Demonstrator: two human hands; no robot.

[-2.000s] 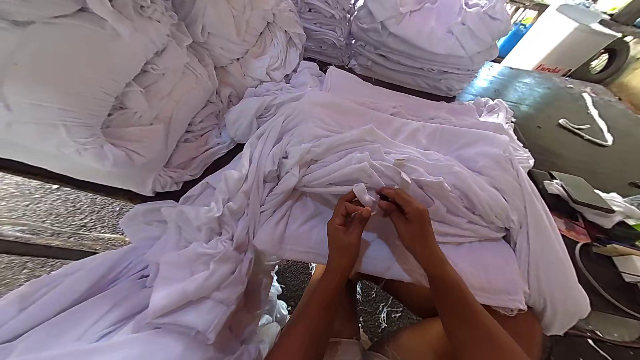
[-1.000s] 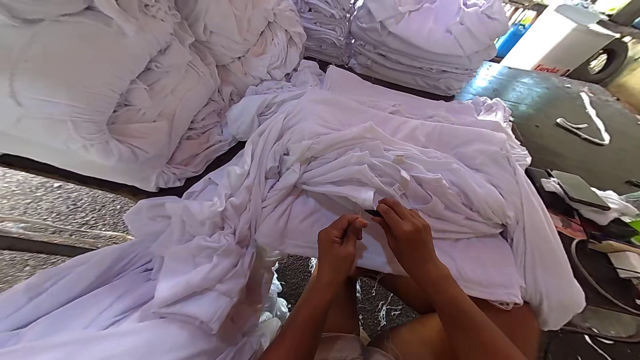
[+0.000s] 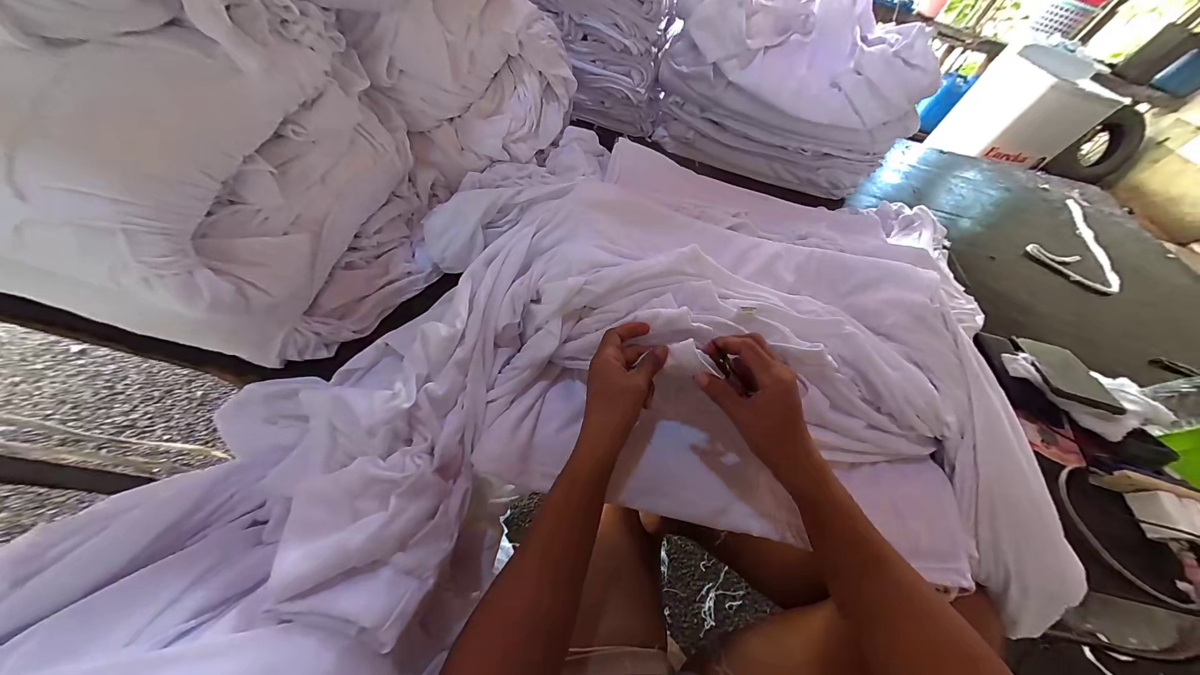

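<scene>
White fabric (image 3: 694, 216) lies in folded, gathered layers over my lap and the surface in front of me. My left hand (image 3: 623, 370) is at the near edge of the gathered layers, its thumb and fingers curled close together; whether it pinches cloth cannot be told. Just to its right, my right hand (image 3: 755, 384) has curled fingers around a small dark tool (image 3: 727, 364), mostly hidden by the fingers. A raised fabric corner (image 3: 687, 356) stands between the two hands. A small pale tag (image 3: 747, 312) shows on the cloth above my right hand.
Large white fabric piles (image 3: 141, 169) stand at the left, and a folded stack (image 3: 778, 112) at the back. On the right, a dark table (image 3: 1012, 234) bears a white cord (image 3: 1092, 248), a flat grey device (image 3: 1071, 375) and clutter. A white box (image 3: 1022, 103) and a tyre (image 3: 1097, 145) are beyond.
My hands, close together before, are now a little apart and farther up on the gathered cloth than one second ago. The raised corner now shows between them.
</scene>
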